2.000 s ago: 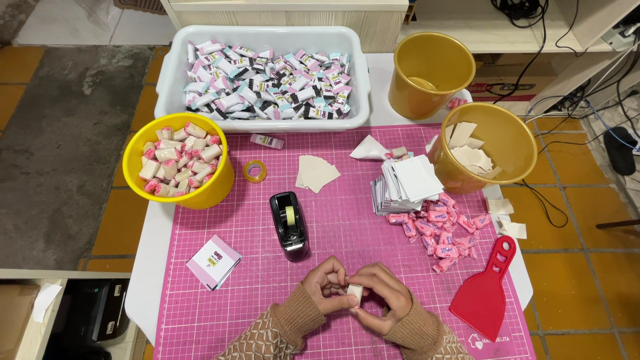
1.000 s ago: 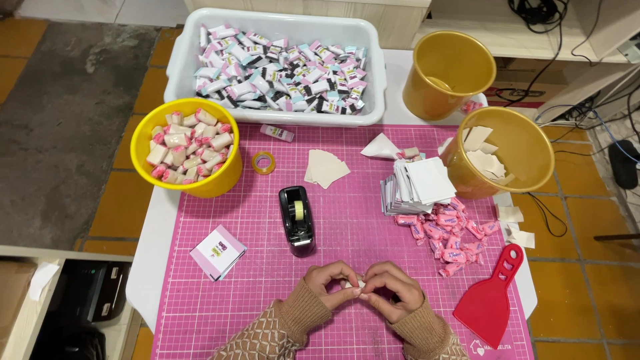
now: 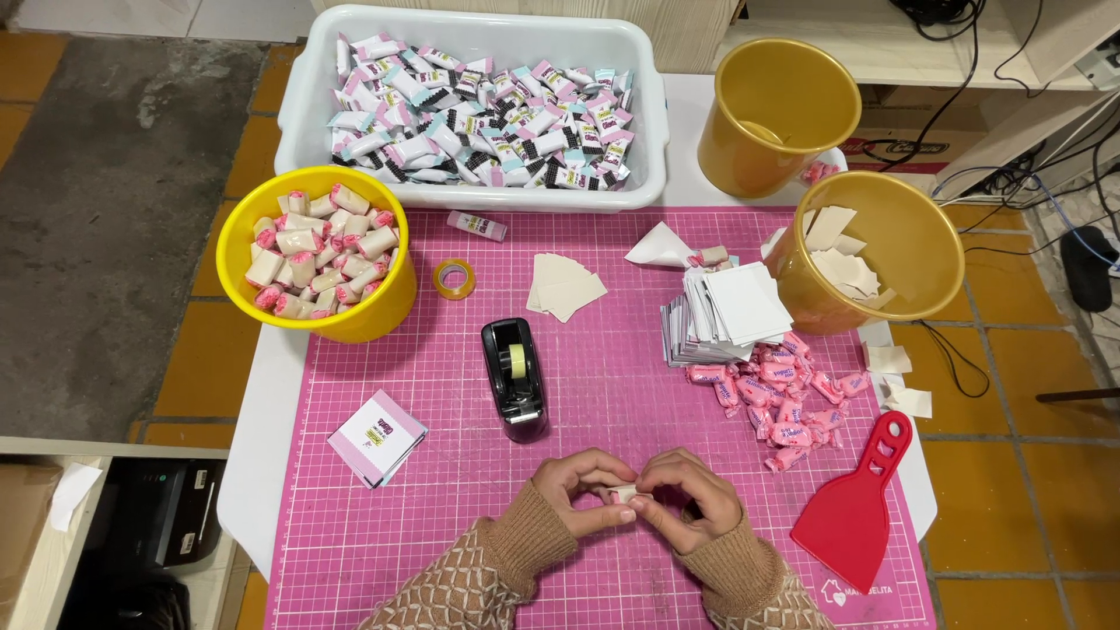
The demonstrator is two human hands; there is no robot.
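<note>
My left hand (image 3: 584, 493) and my right hand (image 3: 691, 499) meet over the pink cutting mat (image 3: 420, 542), pinching between their fingertips a small candy wrapped in cream paper (image 3: 623, 494). Just beyond them stands a black tape dispenser (image 3: 514, 385). Pink-wrapped candies (image 3: 787, 402) lie loose to the right of my hands, beside a stack of white paper squares (image 3: 722, 306). Several cream paper pieces (image 3: 564, 287) are fanned out farther up the mat. Printed paper squares (image 3: 378, 437) lie at the left.
A yellow bucket (image 3: 376, 297) of cream-wrapped candies stands left. Behind is a white plastic tub (image 3: 420, 194) of printed wrapped candies. Two gold buckets (image 3: 731, 157) stand at the back right, one holding cream papers (image 3: 840, 254). A red plastic scraper (image 3: 853, 516) and a tape roll (image 3: 454, 279) rest on the mat.
My fingers have shifted around the small cream-wrapped piece, which both hands hold throughout. The things on the table have not plainly moved.
</note>
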